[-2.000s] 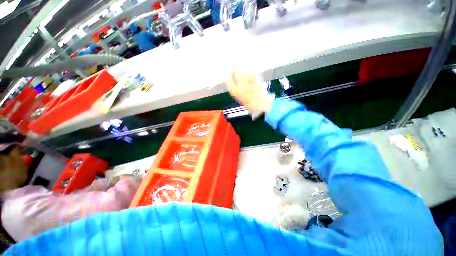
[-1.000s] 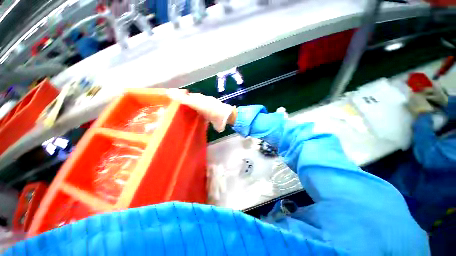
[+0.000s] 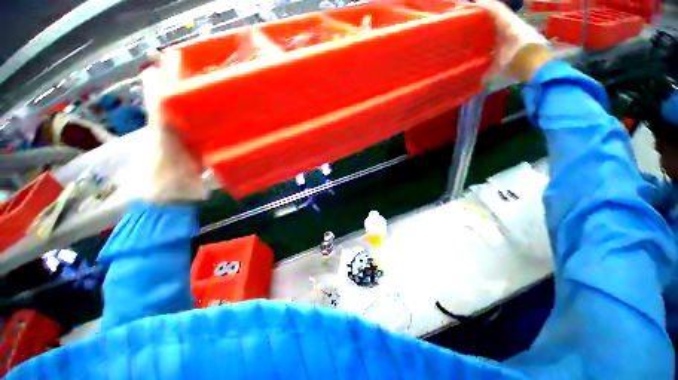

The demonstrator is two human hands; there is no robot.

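A long red parts bin (image 3: 334,93) with a row of compartments is held up in the air across the upper middle, tilted up to the right. Clear, crinkled film shows in its compartments. My left hand (image 3: 169,159), blurred, holds its left end. My right hand (image 3: 513,37) holds its right end near the top edge of the picture. The fingers of both hands are partly hidden or blurred.
A second red bin (image 3: 233,269) with round silver inserts stands on the white bench (image 3: 465,267). Black small parts (image 3: 363,269), a yellow-labelled bottle (image 3: 375,228), a clear bottle (image 3: 328,243) and white sheets (image 3: 513,194) lie right of it. A green conveyor runs behind.
The long red bin has gone from low at the left to raised across the upper middle. My left hand has come into view on it. The smaller bin and the bottles are now visible.
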